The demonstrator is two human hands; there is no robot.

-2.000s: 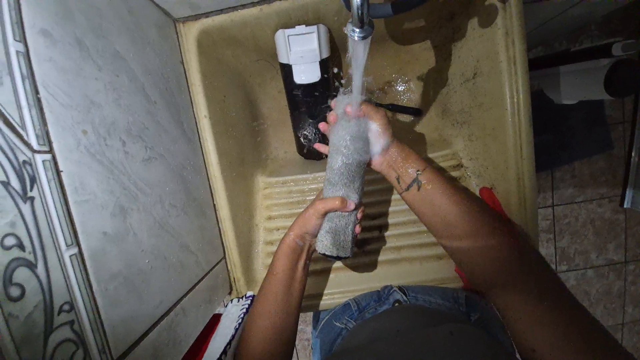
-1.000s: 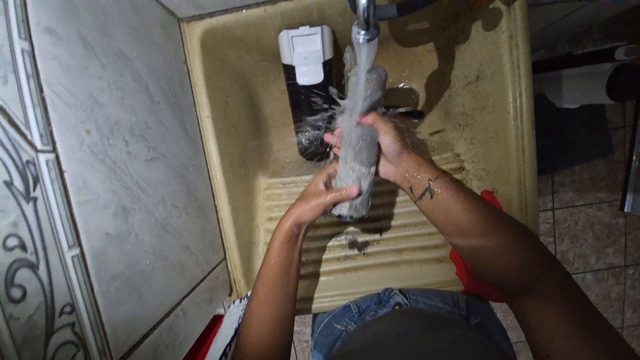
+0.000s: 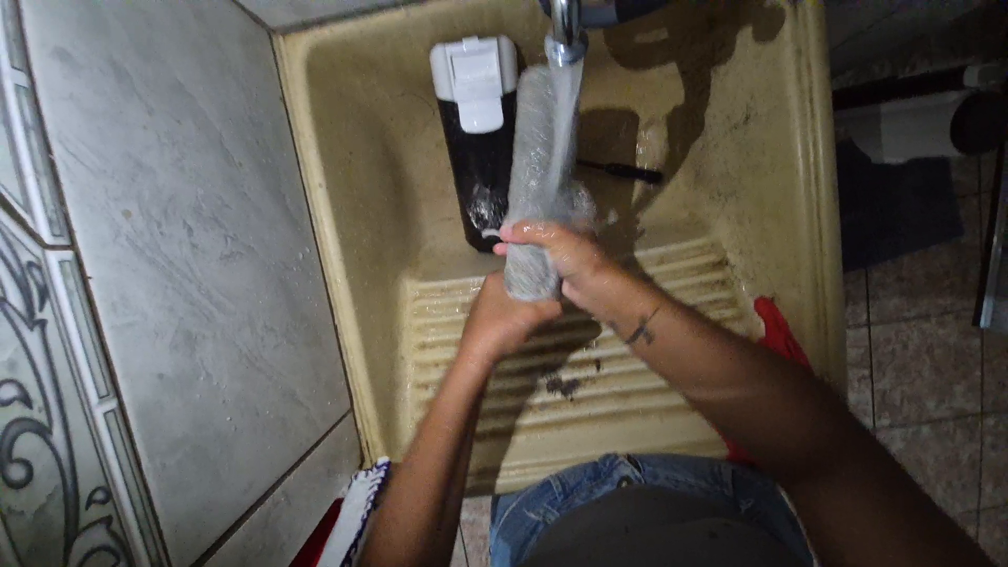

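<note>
A grey, fuzzy cylindrical filter or roller (image 3: pixel 537 150) stands tilted lengthwise under the metal faucet (image 3: pixel 565 47), with water running down its right side. My right hand (image 3: pixel 555 248) is closed around its lower part, the thumb across the front. Just below, my left hand (image 3: pixel 512 315) is at the lower end, its fingers partly hidden behind it; whether it grips is unclear. Left of the cylinder lies a black container with a white top (image 3: pixel 472 79), wet near its lower end. A thin tool with a black handle (image 3: pixel 634 172) lies to the right in the basin.
The yellowish laundry sink (image 3: pixel 362 157) has a ribbed washboard slope (image 3: pixel 630 394) near my body, with dark residue on it. A tiled wall (image 3: pixel 189 197) borders the left side. Red cloth (image 3: pixel 780 331) hangs over the right edge, and another cloth (image 3: pixel 358 504) lies at the lower left.
My left hand has moved from the cylinder's side to beneath its lower end. My right hand now wraps the lower part, where it was higher up two seconds ago. Water still runs.
</note>
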